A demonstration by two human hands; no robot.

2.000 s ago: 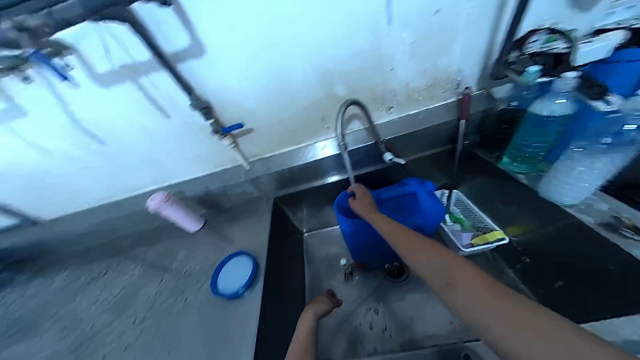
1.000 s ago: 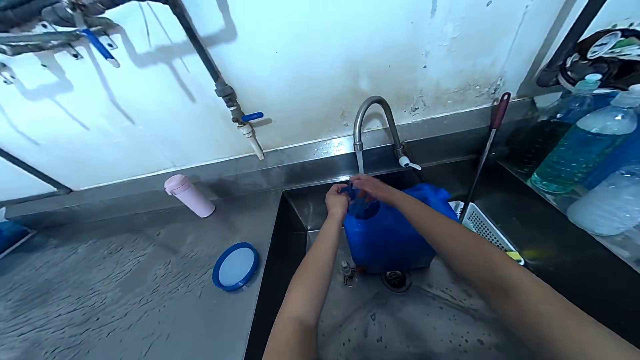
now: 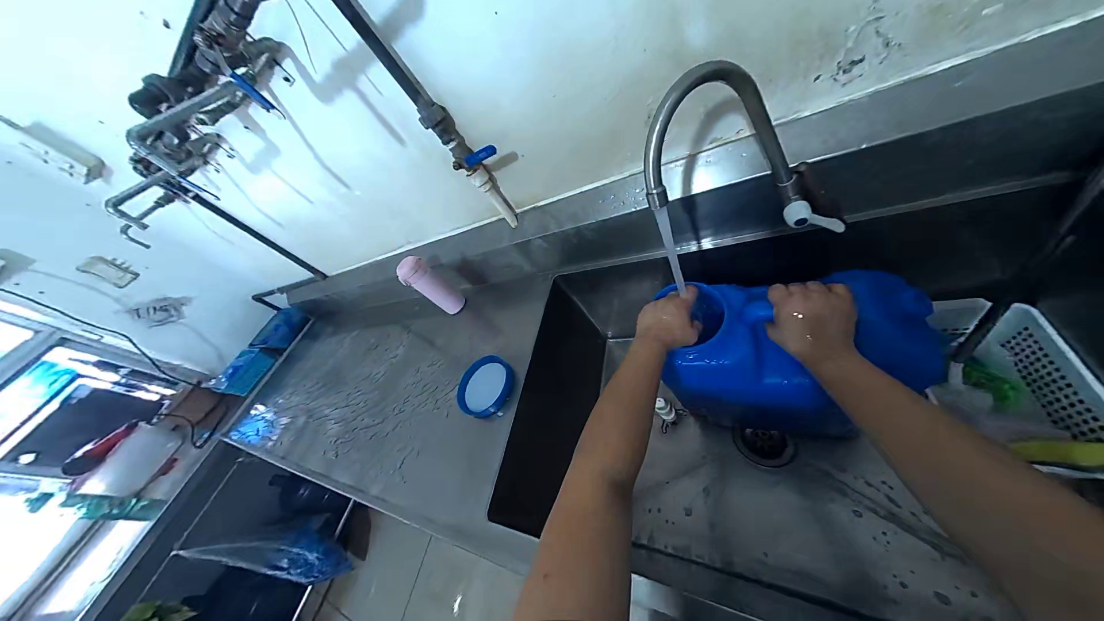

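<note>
A blue plastic jerrycan [image 3: 759, 379] lies tilted in the steel sink [image 3: 716, 517], its wide mouth toward the left. Water runs from the gooseneck faucet [image 3: 720, 73] down to that mouth. My left hand [image 3: 668, 319] is at the rim of the mouth under the stream, its fingertips partly hidden inside. The handle on top of the jerrycan is gripped by my right hand [image 3: 811, 319]. A round blue-rimmed lid [image 3: 486, 385] rests on the steel counter to the left of the sink.
A pink bottle [image 3: 431, 285] lies on the wet counter [image 3: 371, 414] near the wall. White perforated baskets [image 3: 1044, 371] with a green item and a yellow item are at the sink's right. A blue-handled valve [image 3: 479, 156] juts from the wall pipe. The drain [image 3: 764, 444] is below the jerrycan.
My right hand has moved from the jerrycan's mouth to its handle, while my left hand stays at the mouth. The view has swung left and closer.
</note>
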